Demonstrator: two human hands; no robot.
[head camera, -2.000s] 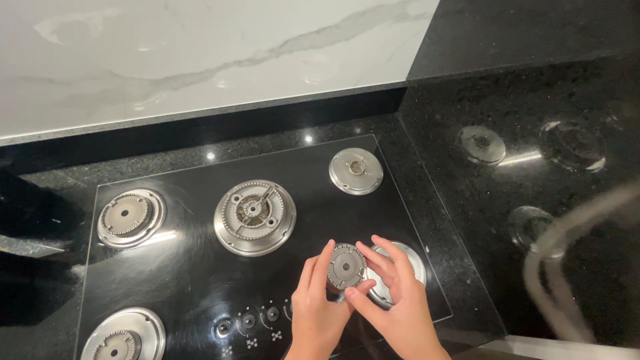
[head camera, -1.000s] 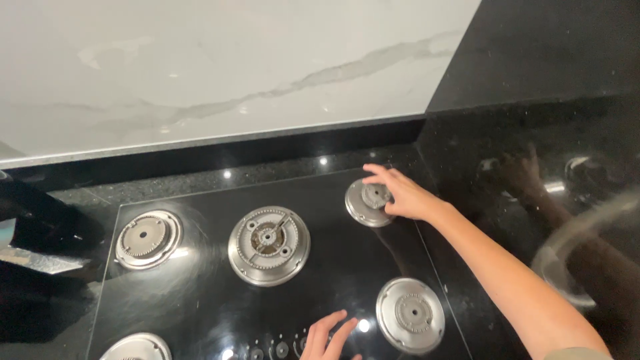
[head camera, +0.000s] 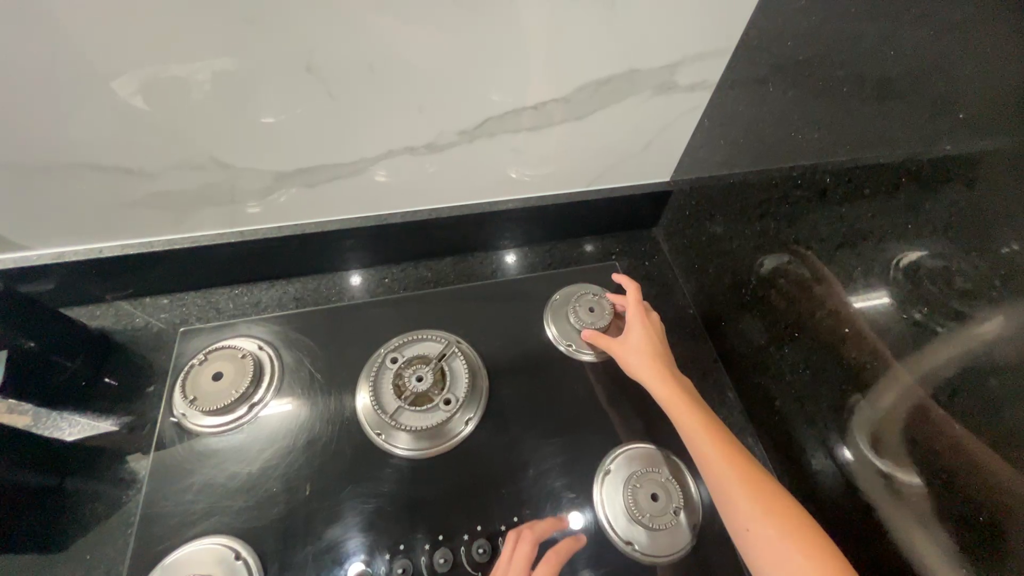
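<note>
On the back right burner base (head camera: 566, 342) of the black glass gas cooktop (head camera: 320, 496) is a small toothed metal burner ring (head camera: 591, 309). The thumb and fingers of my right hand (head camera: 632, 328) pinch its right side. My left hand (head camera: 538, 548), cut off by the lower edge, holds nothing and hovers near the control knobs (head camera: 442, 558), fingers apart. The front right burner (head camera: 654, 500) has a toothed ring at its middle. At the centre sits the large burner (head camera: 422, 394), its inner parts uncovered. The back left burner (head camera: 217, 377) also carries a ring.
Another burner (head camera: 210, 556) is partly visible at the lower left. A white marbled backsplash (head camera: 360, 104) rises behind the cooktop. Glossy black stone (head camera: 840, 320) stands close on the right, with reflections. A dark object (head camera: 48, 344) lies at the far left.
Two seconds ago both hands held a toothed ring above the front right burner. My right hand has since moved to the back right burner; my left hand has let go and dropped lower.
</note>
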